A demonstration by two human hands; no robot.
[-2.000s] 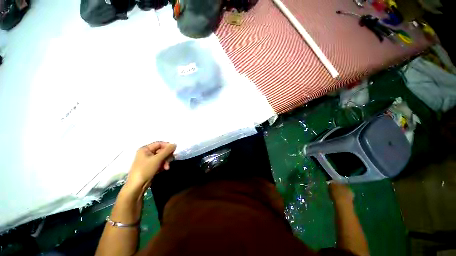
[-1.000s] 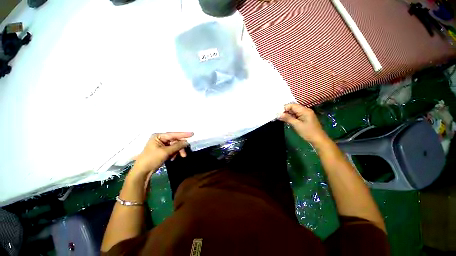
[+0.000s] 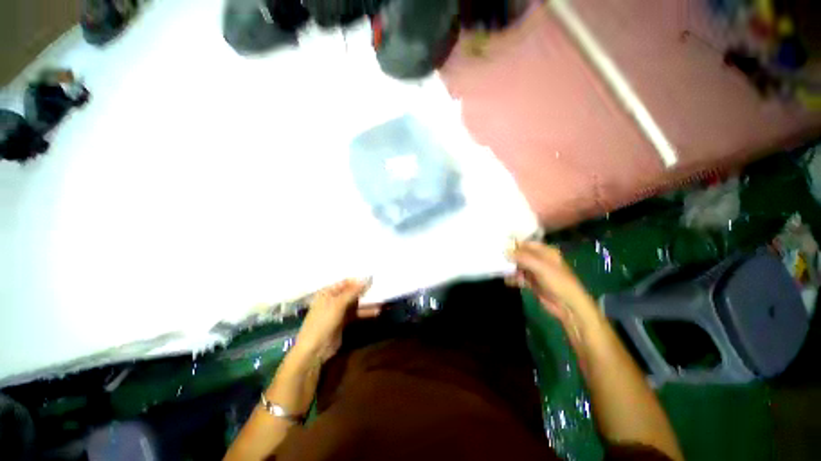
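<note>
A clear bag with a misty grey-blue item (image 3: 410,185) inside lies on the white table cloth (image 3: 225,198), with a small white label on it. My left hand (image 3: 338,311) is at the table's front edge, below and left of the item, with its fingers around the bag's near edge. My right hand (image 3: 545,270) pinches the bag's near right corner at the table edge. The frame is blurred, and the clear film hardly shows against the white cloth.
Grey-and-black pouches (image 3: 414,36) lie at the back, others (image 3: 40,112) at the left. A white strip (image 3: 621,90) lies on the red cloth (image 3: 531,117). Scattered tools are at the upper right. A grey stool (image 3: 765,311) stands on the littered green floor at the right.
My right hand has come up from beside the stool to the bag's right corner. My left hand has moved right along the bag edge. The view has shifted.
</note>
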